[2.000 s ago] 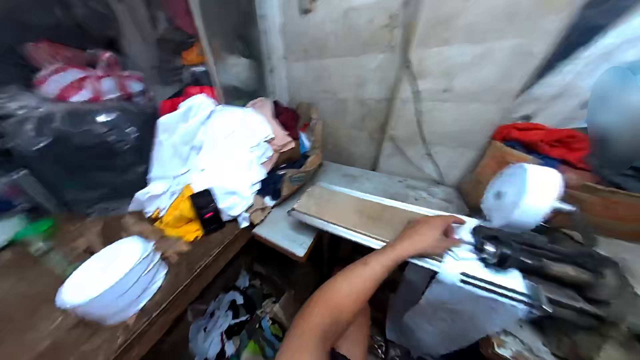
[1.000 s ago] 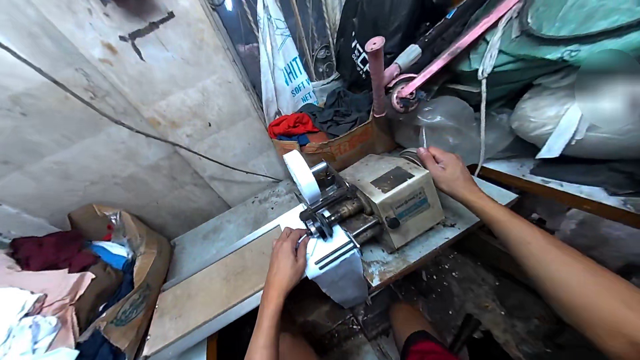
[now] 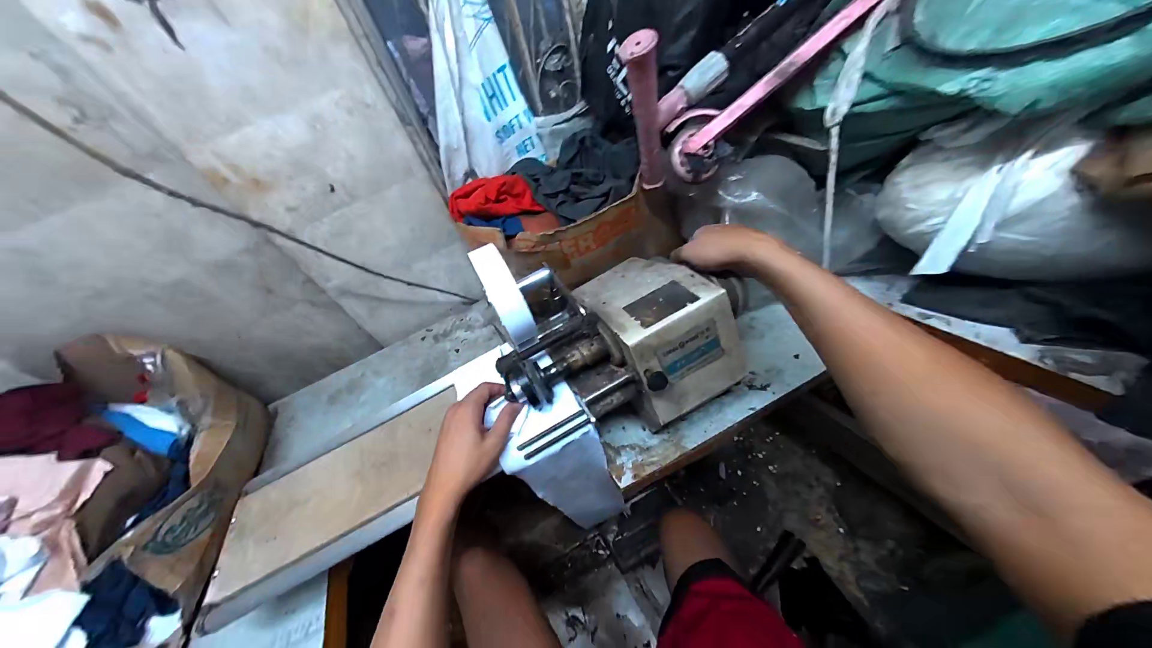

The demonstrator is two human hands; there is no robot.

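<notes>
A beige, belt-type machine housing (image 3: 666,337) with metal rollers and shafts (image 3: 576,360) stands on the worn workbench. A roll of white tape (image 3: 502,295) sits upright on its left side. My left hand (image 3: 477,427) is at the rollers, fingertips on a white piece of material (image 3: 549,432) that lies over the slotted plate and hangs off its front. My right hand (image 3: 720,249) rests at the back right of the housing, by a round wheel (image 3: 733,292) mostly hidden behind it; its fingers are curled and their grip is hidden.
A long brown board (image 3: 333,495) lies left of the machine. A cardboard box of fabric (image 3: 211,459) stands far left, another box (image 3: 603,238) of cloth behind. A pink scooter (image 3: 697,144) and plastic-wrapped bundles (image 3: 990,216) fill the back right. A cable runs along the wall.
Two seconds ago one hand showed, beside the board; the view has since swung right. Since one second ago, my right hand has shifted around the back of the housing, while my left stays at the rollers.
</notes>
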